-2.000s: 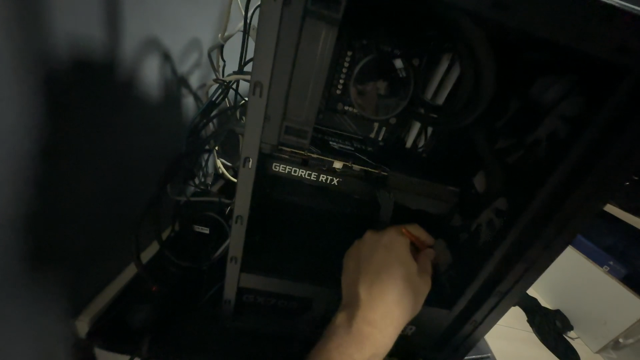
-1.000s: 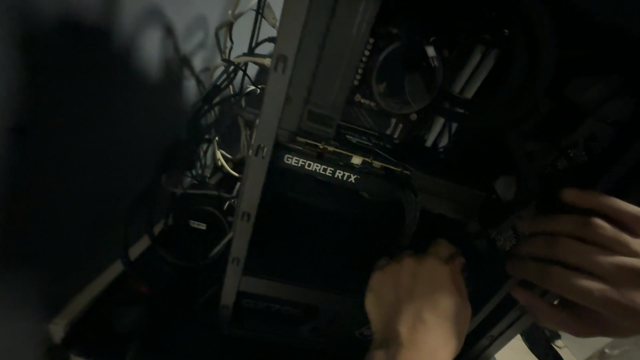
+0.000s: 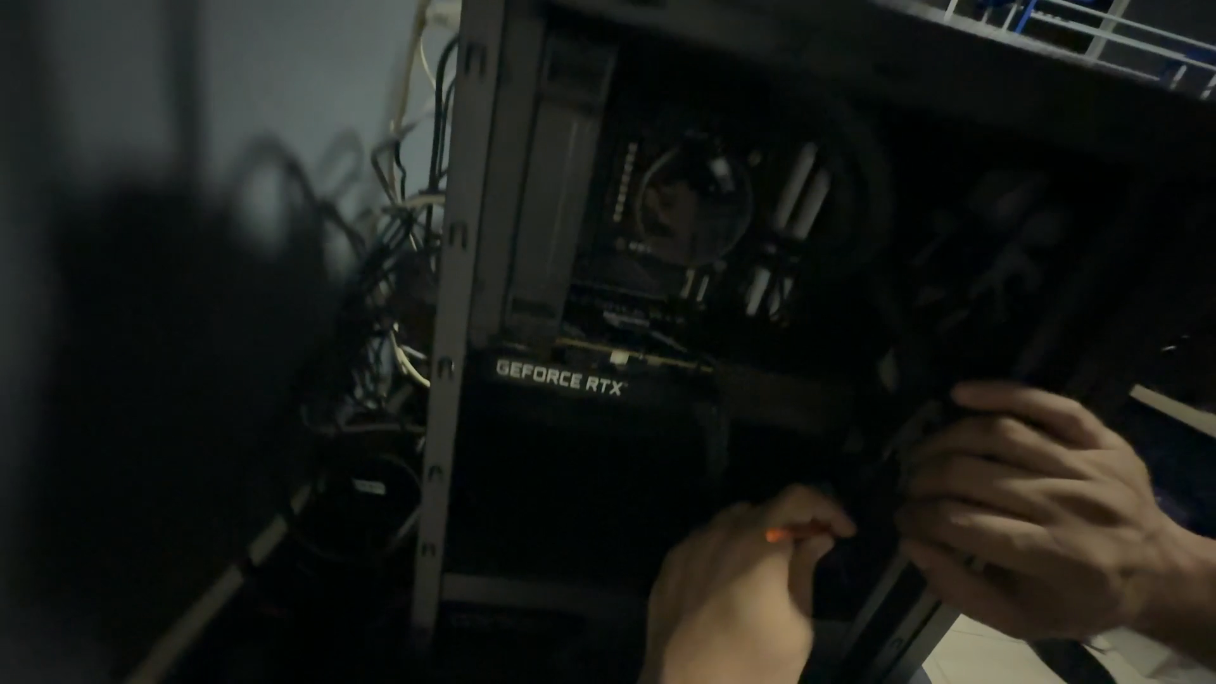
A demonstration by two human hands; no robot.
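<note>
The open side of a dark computer case (image 3: 456,285) fills the view, with a GeForce RTX graphics card (image 3: 570,446) across its middle. Above the card is a round CPU cooler head (image 3: 695,204), with light memory sticks (image 3: 803,190) to its right. My left hand (image 3: 741,589) is low in the case, right of the card, pinching a small orange object (image 3: 790,534) between thumb and forefinger. At the case's right edge, my right hand (image 3: 1035,503) has its fingers curled near the frame; whether it holds anything there is too dark to tell.
Tangled cables (image 3: 380,256) hang behind the case on the left, beside a grey wall (image 3: 275,85). A white wire rack (image 3: 1092,38) shows at the top right. Pale floor tiles (image 3: 988,651) and a dark strap-like thing lie below my right hand.
My right hand, out of view two seconds ago, came in at the right edge and remains by the case frame. The left hand stays low inside the case.
</note>
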